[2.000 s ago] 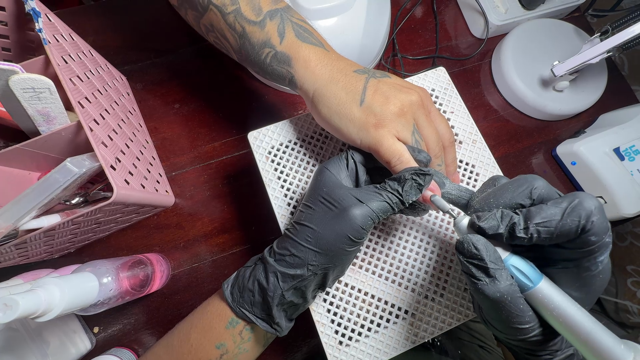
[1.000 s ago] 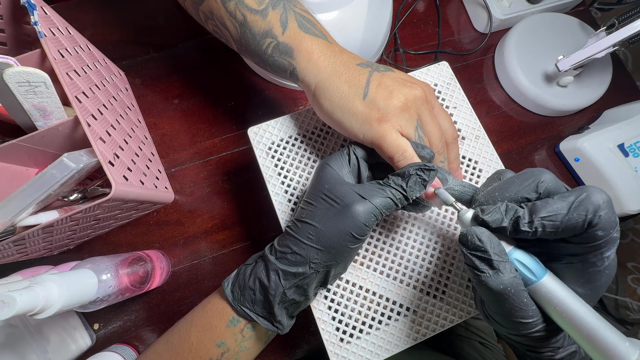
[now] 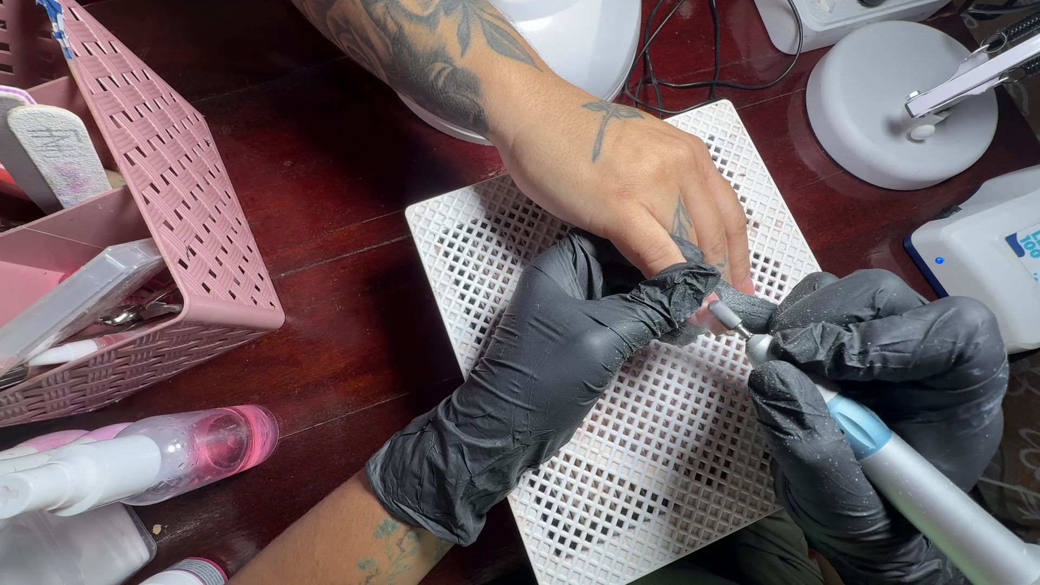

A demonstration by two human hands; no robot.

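Observation:
My left hand (image 3: 552,349), in a dusty black glove, pinches a finger of another person's tattooed hand (image 3: 626,179) near its tip. In my right hand (image 3: 886,366), also black-gloved, is an electric nail drill handpiece (image 3: 918,479) with a pale blue ring. Its grey cylindrical bit (image 3: 725,314) is at the pinkish nail (image 3: 705,313) of the held finger; whether they touch cannot be told. Beneath the hands lies a white perforated grille (image 3: 650,455), with the other person's remaining fingers over it. Fine pale dust covers my glove fingertips.
A pink woven-pattern plastic basket (image 3: 236,284) holding nail files (image 3: 61,154) stands at left, above a pump bottle (image 3: 203,447) with pink liquid. A white lamp base (image 3: 902,106), black cables (image 3: 715,81) and a white device (image 3: 983,252) with a blue light are at right. The table is dark red wood.

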